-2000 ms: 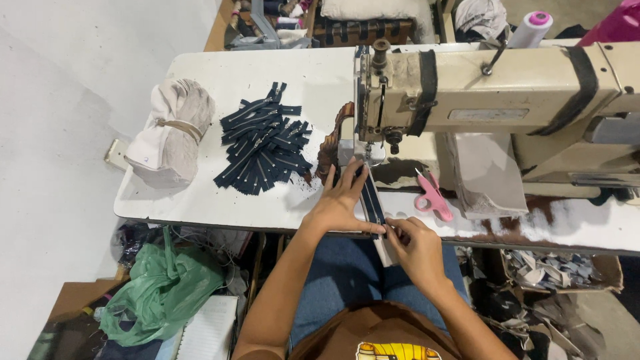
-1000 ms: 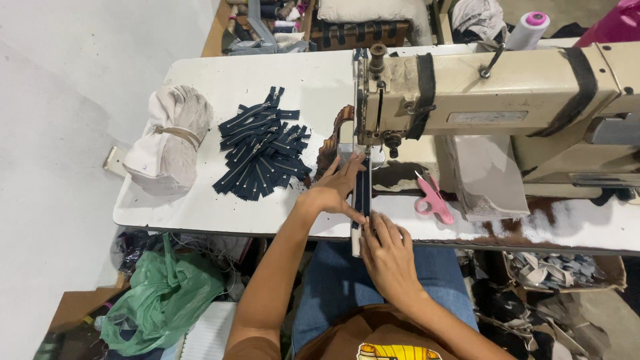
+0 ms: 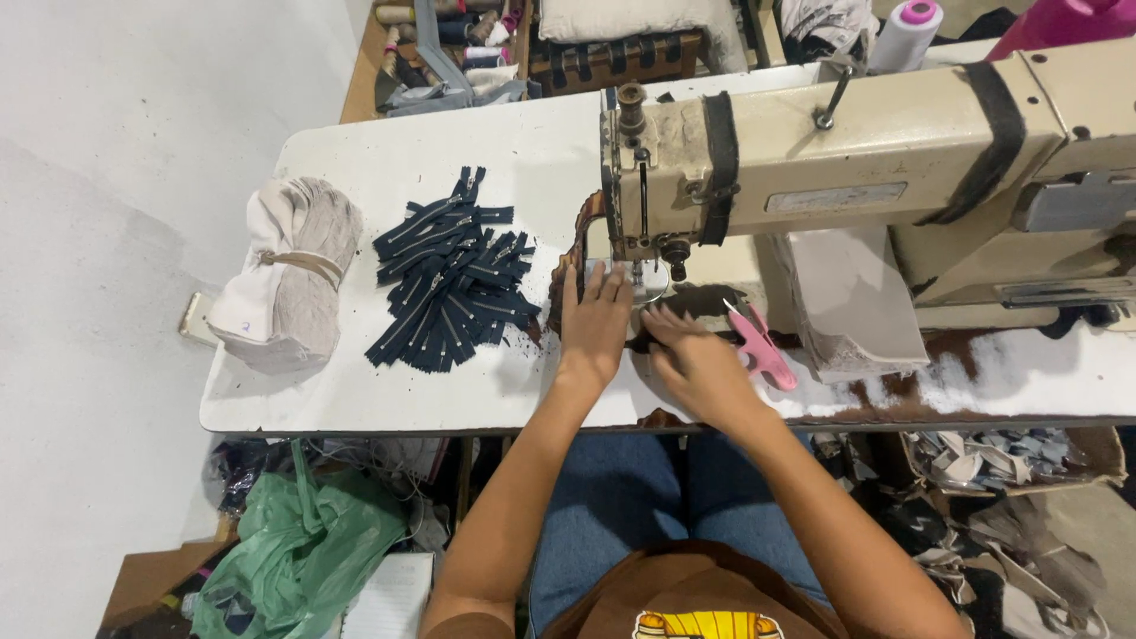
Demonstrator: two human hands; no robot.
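My left hand (image 3: 596,324) lies palm down just left of the presser foot of a beige sewing machine (image 3: 843,169), fingers pointing away from me. What lies under its fingers is hidden. My right hand (image 3: 701,364), slightly blurred, is on the right side of the foot, near the needle plate; whether it holds anything cannot be told. A heap of dark navy zippers (image 3: 453,284) lies on the white table to the left. A tied bundle of pale cloth pieces (image 3: 293,275) sits beyond it. Pink thread snips (image 3: 761,346) lie right of my right hand.
Stacked pale fabric (image 3: 852,302) rests under the machine arm. A thread cone (image 3: 907,37) stands behind the machine. The table's front edge (image 3: 515,432) runs before my lap. A green plastic bag (image 3: 302,541) is below left, and a box of cloth scraps (image 3: 1021,457) is below right.
Both hands have moved forward toward the presser foot. The dark zipper strip with pale cloth that lay between them near the table edge no longer shows there.
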